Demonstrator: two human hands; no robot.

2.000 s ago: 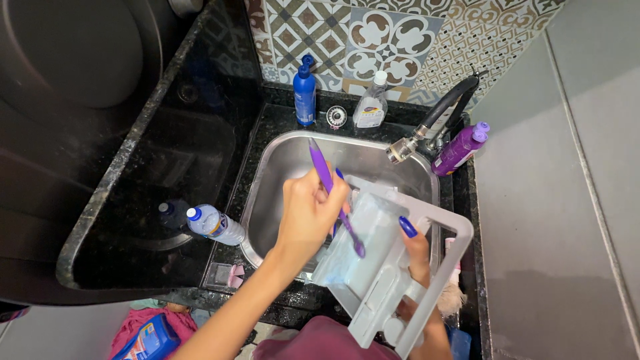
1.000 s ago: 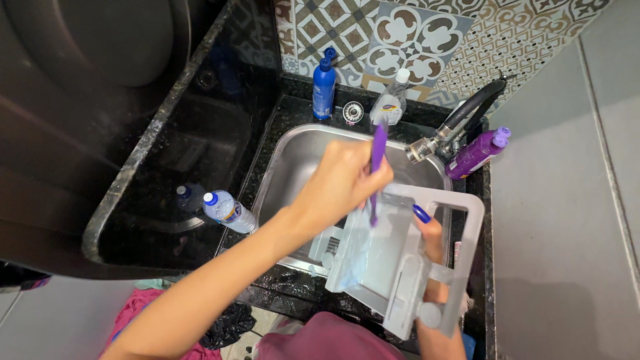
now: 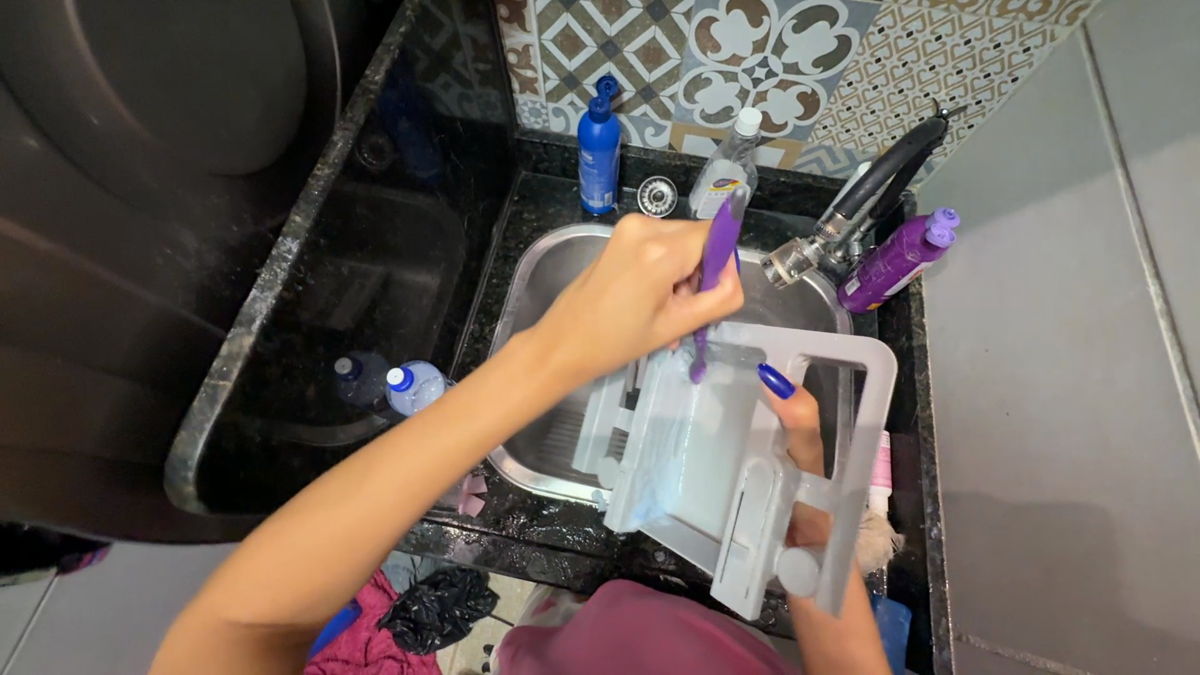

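Observation:
A purple toothbrush is pinched in my left hand, with its lower end down against the inside of a whitish plastic drawer, apparently a detergent dispenser. My right hand grips that drawer from its right side, the thumb with its blue nail on top and the fingers hidden beneath. Wet, bluish residue shows on the drawer's lower left part. The drawer is held tilted over the front right of the stainless steel sink. The black faucet with a metal spout stands behind it.
Behind the sink stand a blue bottle, a metal sink strainer and a clear bottle. Purple bottles are at right, a blue-capped bottle at left. A raised dark granite edge borders the left side.
The toothbrush has moved from the drawer's middle toward its upper end, and its handle stands more upright. My right hand keeps its hold on the drawer.

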